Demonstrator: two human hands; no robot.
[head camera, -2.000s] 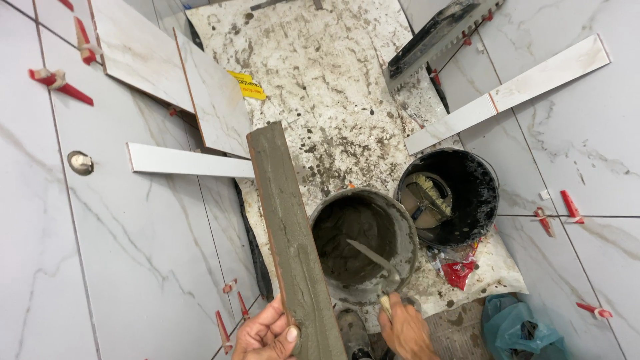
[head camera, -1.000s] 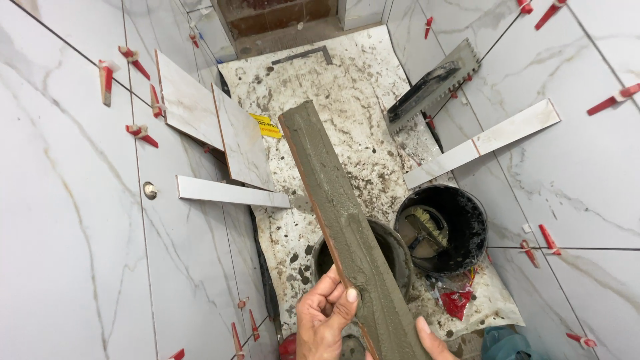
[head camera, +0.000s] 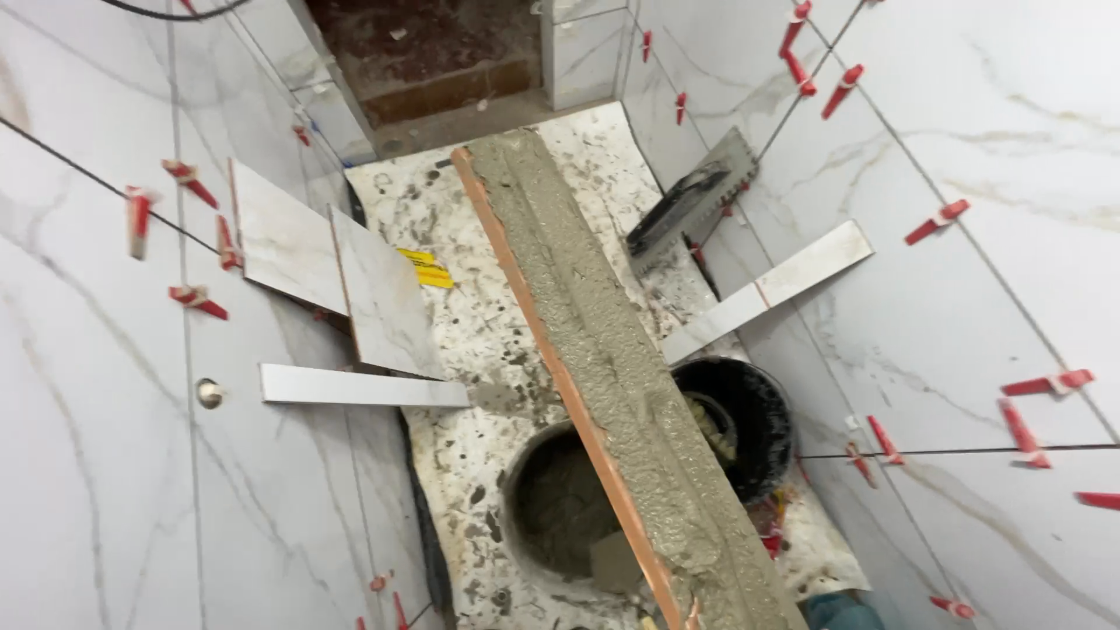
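A long narrow tile strip, its back coated with wet grey mortar and its reddish edge bare on the left side, slants up across the middle of the head view. Neither of my hands shows clearly; at most a sliver of skin meets the strip's lower edge at the bottom of the picture. Under the strip is a bucket of mortar, partly hidden, with a trowel's blade at its rim. A black bucket holding a brush stands to the right, also partly covered by the strip.
Tiled walls with red levelling wedges rise on both sides. Cut tiles and a white strip lean at left. A notched trowel and another tile strip are at right. A stained sheet covers the floor; a doorway is beyond.
The trowel left my right hand after the first frame. The coated strip has moved up and looks closer. Both hands, seen on the strip one second ago, have dropped out of clear view.
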